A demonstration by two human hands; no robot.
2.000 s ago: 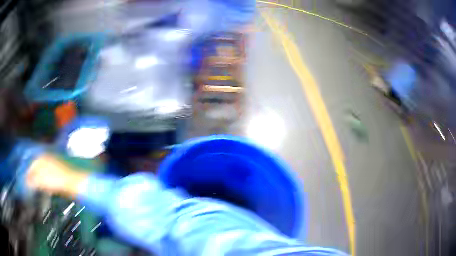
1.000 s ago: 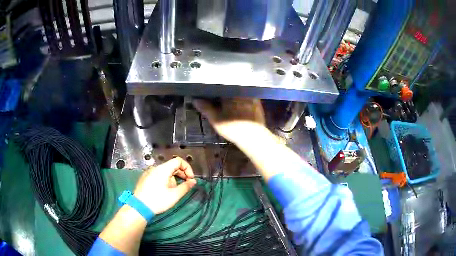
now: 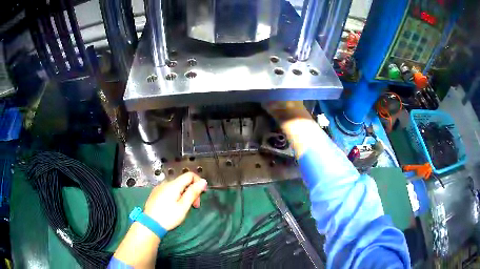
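Several black cables (image 3: pixel 240 157) run from the green mat up over the press bed into the lower mould (image 3: pixel 197 137). My left hand (image 3: pixel 176 201), with a blue wristband, is over the mat's back edge left of these cables; thumb and fingertips are close together, and I cannot tell whether they pinch anything. My right hand (image 3: pixel 288 111) reaches under the upper platen (image 3: pixel 231 81) at the mould's right side; its fingers are dark and mostly hidden. More cables (image 3: pixel 210 261) lie across the front of the green mat (image 3: pixel 134 197).
A silver loading bar (image 3: pixel 296 229) lies slanted on the mat. A coiled cable bundle (image 3: pixel 108 210) is at left. Guide posts (image 3: pixel 156 37) stand beside the platen. At right are a blue control box (image 3: pixel 418 39), a light blue basket (image 3: pixel 460 164) and an orange-handled tool (image 3: pixel 419 169).
The blurred view of the floor and blue bin has given way to the press. Since then my right hand has moved right under the platen, uncovering more of the mould and cables.
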